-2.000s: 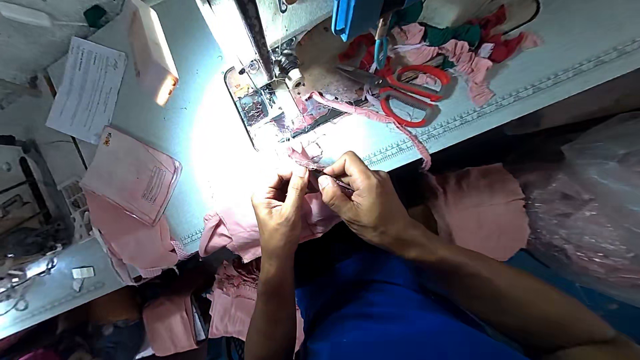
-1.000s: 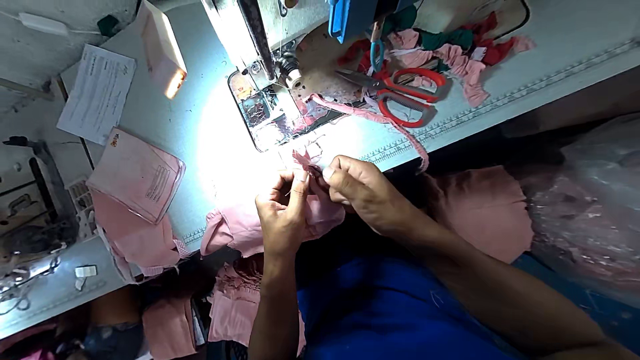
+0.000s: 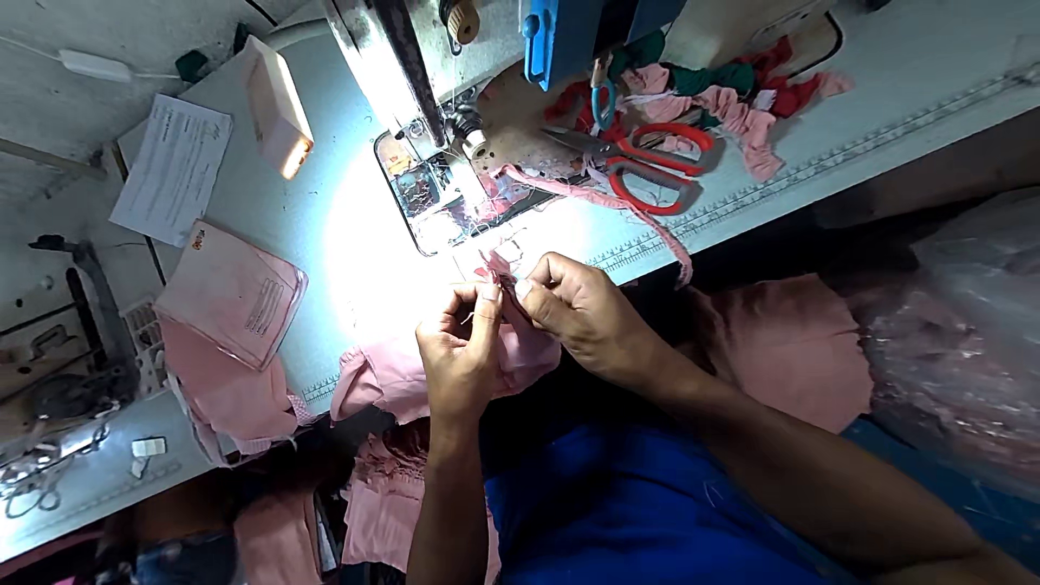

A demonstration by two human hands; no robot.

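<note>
My left hand (image 3: 463,345) pinches the edge of a pink fabric piece (image 3: 394,370) between thumb and forefinger. Close beside it on the right, my right hand (image 3: 585,313) grips the same cloth at a gathered, darker part; whether a small tool is in its fingers cannot be told. The pink cloth hangs over the table's front edge below both hands. Just beyond the hands is the lit needle area of a sewing machine (image 3: 431,191). A narrow pink fabric strip (image 3: 569,191) runs from there past red-handled scissors (image 3: 650,154) and over the table edge.
Pink, green and red scraps (image 3: 731,93) lie behind the scissors, near small blue-handled snips (image 3: 603,106). A worn notebook (image 3: 231,292), a printed paper (image 3: 175,171) and a pale box (image 3: 276,106) are at the left. More pink cloth (image 3: 788,349) and clear plastic (image 3: 967,325) lie at the right.
My right hand's fingers have shifted their hold on the cloth, and its gathered part now stands up between the hands. My left hand keeps its pinch.
</note>
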